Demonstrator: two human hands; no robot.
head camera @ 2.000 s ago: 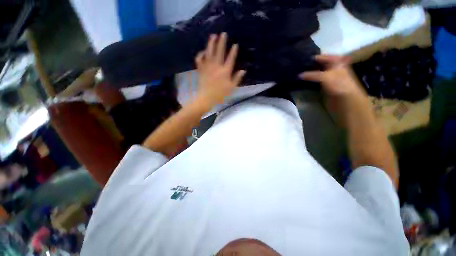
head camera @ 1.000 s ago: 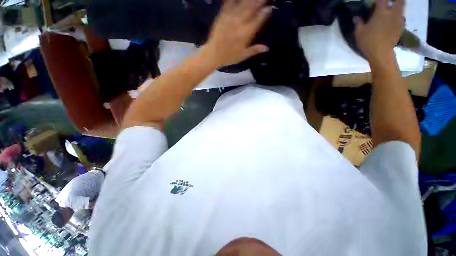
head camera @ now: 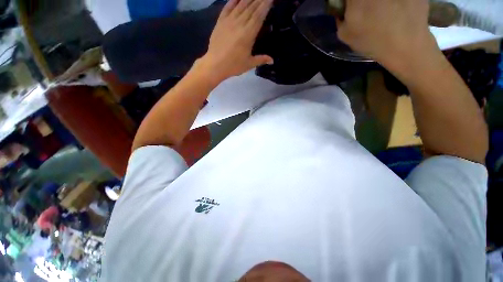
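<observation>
The steam iron (head camera: pixel 325 30) has a dark pointed soleplate and sits at the top, right of centre, over the dark cloth. My right hand (head camera: pixel 380 27) is closed round its handle. A dark garment piece (head camera: pixel 289 60) lies on the sleeve board (head camera: pixel 160 44), whose plain rounded end points left. My left hand (head camera: pixel 234 41) lies with fingers extended at the cloth's left part, palm down. Whether it presses cloth or board under the fingers is partly hidden. The top edge cuts off some of the cloth.
The white table edge (head camera: pixel 231 99) shows below the board. A red-brown carton (head camera: pixel 91 121) stands at the left. Dark printed cloth (head camera: pixel 474 69) and tan cardboard (head camera: pixel 403 124) are at the right. A blue board (head camera: pixel 151 7) lies behind the sleeve board.
My right hand has brought the iron leftward from the table's right side onto the cloth. My left hand has shifted slightly left. The view has shifted too.
</observation>
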